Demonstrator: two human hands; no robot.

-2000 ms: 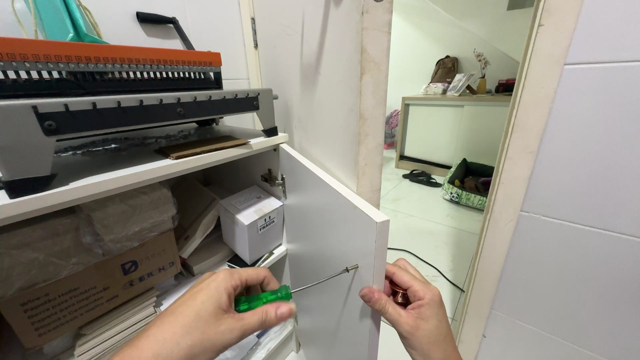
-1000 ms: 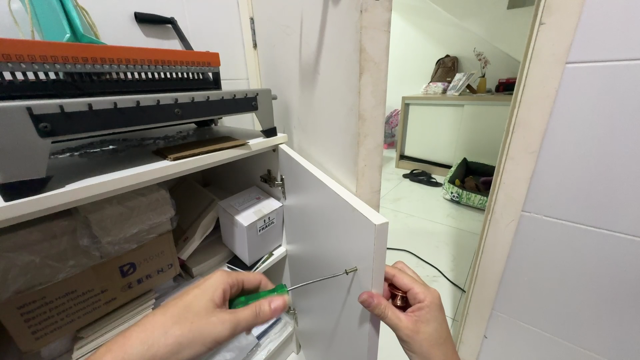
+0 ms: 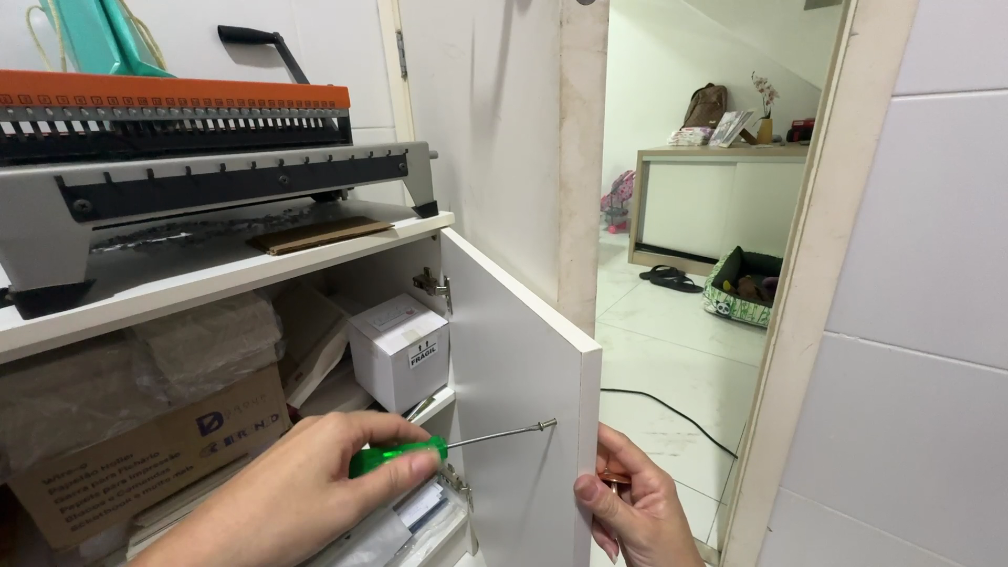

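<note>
My left hand [image 3: 346, 472] grips the green handle of a screwdriver [image 3: 492, 435]. The blade's tip meets the head of a screw [image 3: 547, 424] that stands out from the inner face of a white cabinet door [image 3: 520, 346]. On the door's far side, my right hand [image 3: 638, 504] has its thumb at the door's edge and its fingers around a copper-coloured knob [image 3: 614, 477]. Some of the knob is hidden by the fingers. A metal hinge [image 3: 433, 287] joins the open door to the cabinet.
A binding machine [image 3: 236, 181] stands on the cabinet top beside a flat brown piece [image 3: 319, 235]. Inside are a white box [image 3: 400, 354] and a cardboard box [image 3: 157, 457]. Behind the door are a doorway frame [image 3: 819, 268], a black cable [image 3: 669, 409] and sandals [image 3: 671, 279].
The copper-coloured knob has shifted and tilted between my right fingers, with a metal stem now showing beneath it. The screwdriver's tip has stayed at the screw.
</note>
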